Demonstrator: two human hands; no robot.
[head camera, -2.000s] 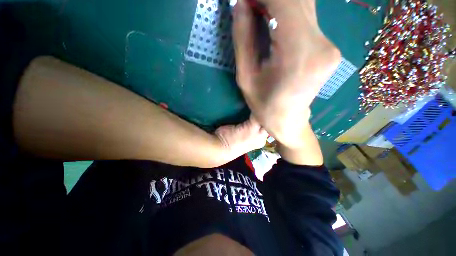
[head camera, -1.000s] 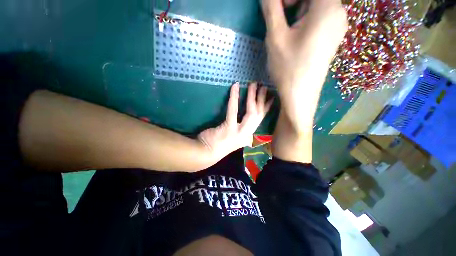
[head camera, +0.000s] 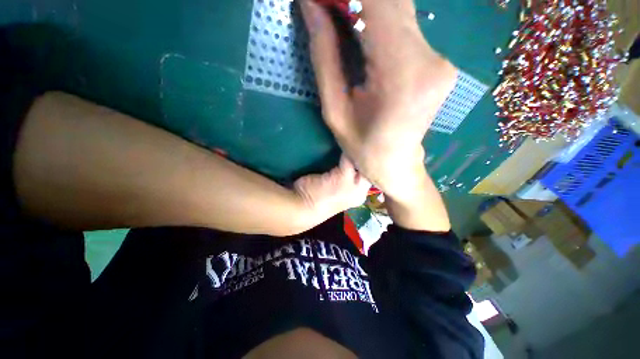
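The perforated plate lies on the green bench top, and part of it shows on each side of my right hand. My right hand is over the plate with curled fingers. Red leads with white plug connectors show in its grip at the top edge; the fingertips are hidden or cut off. My left hand is nearer my body, and its fingers are hidden behind my right wrist. The loose component pile, red, gold and white, lies to the right.
A brown board edge borders the bench at the right. Beyond it are a blue plastic crate and cardboard boxes on the floor. A few loose bits lie beside the pile. Red and white items show beside my left hand.
Since one second ago, my right hand has moved left over the plate, with red leads now showing in it. My left hand's spread fingers have left the plate's near edge and gone behind my right wrist.
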